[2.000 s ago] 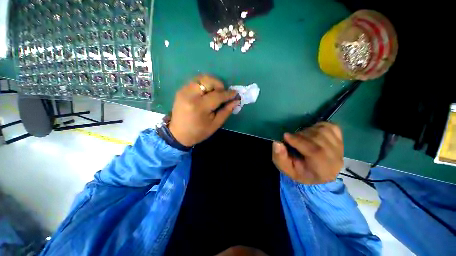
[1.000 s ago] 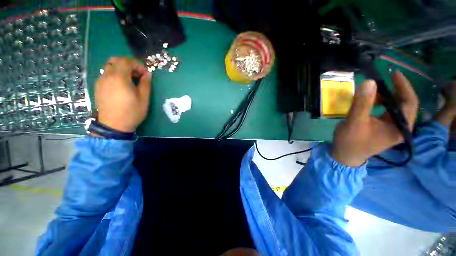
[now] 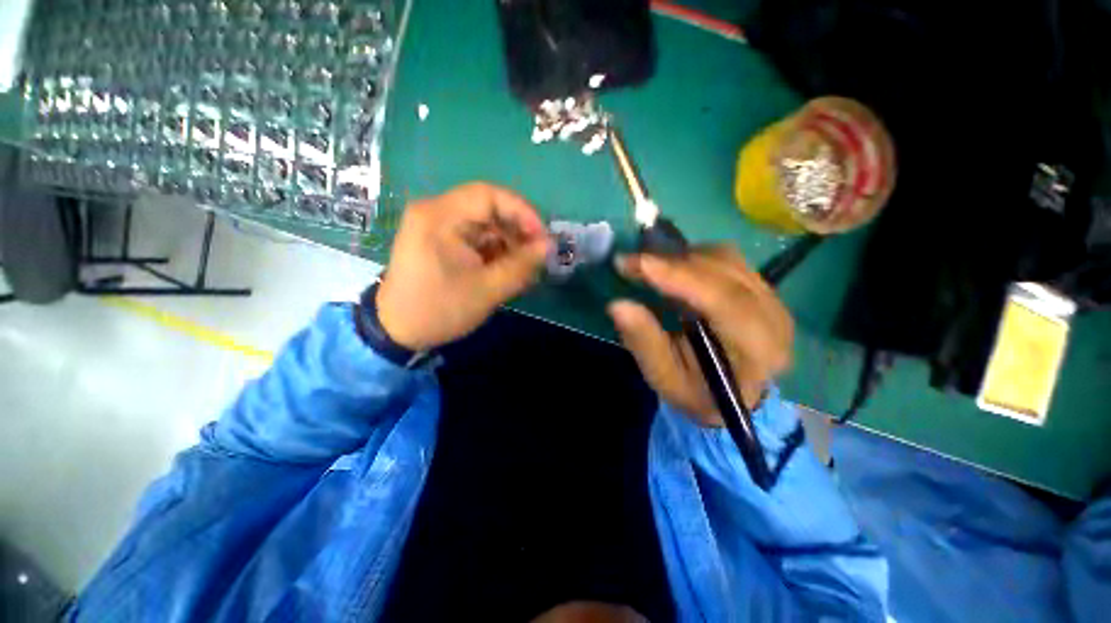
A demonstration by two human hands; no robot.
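My right hand (image 3: pixel 713 323) holds a soldering iron (image 3: pixel 647 219) with a black handle, silver collar and brass-coloured barrel. Its tip points up and away, by a heap of small white discs (image 3: pixel 568 119). My left hand (image 3: pixel 461 262) has its thumb and fingertips pinched together at the left edge of a small white-blue cloth (image 3: pixel 590 239). The hand is blurred and I cannot tell if a small part is between the fingertips. A small dark piece, perhaps a circuit board (image 3: pixel 565 253), lies on the cloth.
A clear blister tray (image 3: pixel 219 116) lies at left. A black stand (image 3: pixel 578 46) is behind the discs. A yellow tub (image 3: pixel 765 179) with silvery filling stands right of centre. A bulky black shape (image 3: pixel 938 243) and a yellow sponge (image 3: pixel 1026 359) are at right. One white disc (image 3: pixel 423 111) lies apart.
My right hand has come back from the far right with the iron now over the mat. My left hand has moved from beside the disc heap to the cloth. The view has shifted left.
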